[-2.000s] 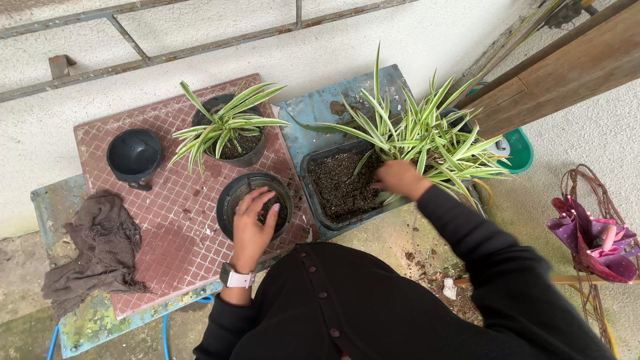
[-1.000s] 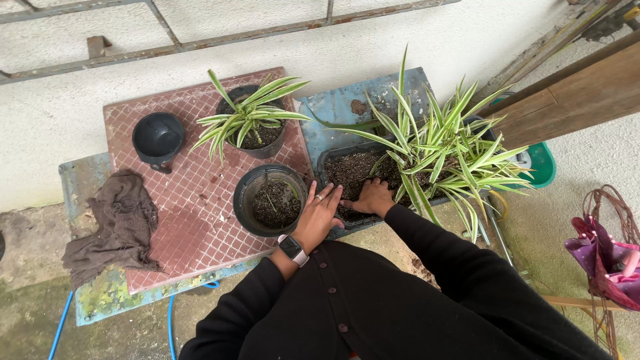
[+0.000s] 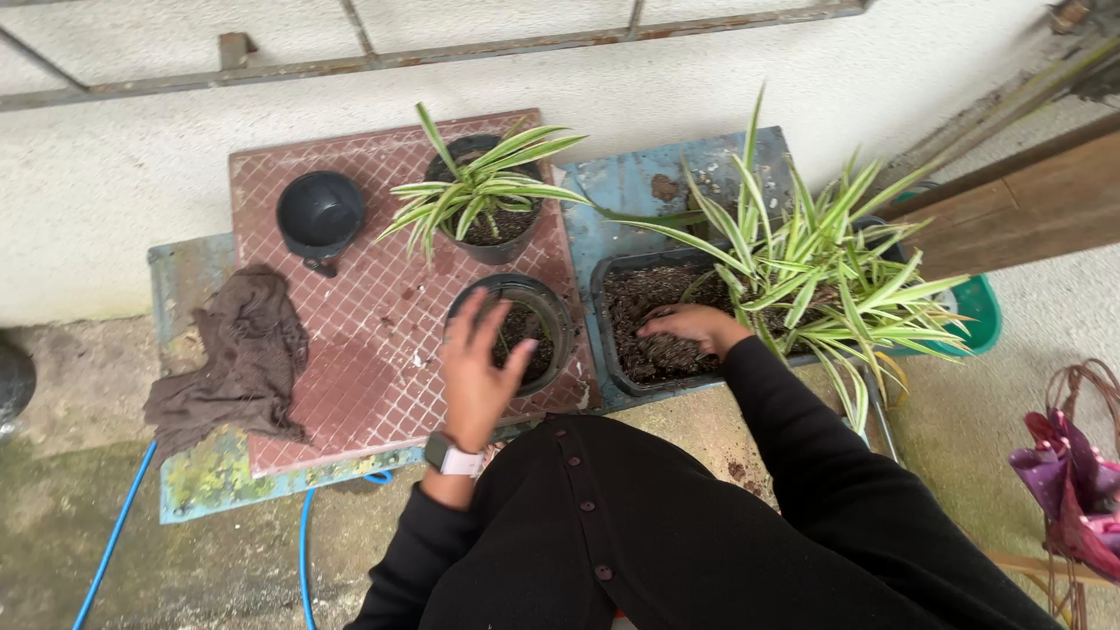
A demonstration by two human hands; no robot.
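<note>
My left hand (image 3: 479, 372), fingers spread and a watch on its wrist, is over the near-left rim of a round black pot (image 3: 564, 328) with some soil inside. In the rectangular black planter (image 3: 604, 350), my right hand (image 3: 691, 325) reaches into dark potting soil (image 3: 639, 297); its fingertips touch the soil, and whether it grips any is unclear. Variegated spider plants (image 3: 814, 271) fill the planter's right side. Behind the round pot stands another black pot (image 3: 494, 252) holding a smaller spider plant (image 3: 481, 188).
A black pot without a plant (image 3: 320, 214) and a crumpled brown cloth (image 3: 245, 350) lie on the red tiled board (image 3: 350, 367). This board rests on a blue weathered tabletop (image 3: 612, 223). At right are a green basin (image 3: 984, 315), wooden plank (image 3: 1032, 210) and purple wrapped bundle (image 3: 1072, 481).
My left hand has moved from between the round pot and the planter to over the pot's left side. My right hand remains in the planter.
</note>
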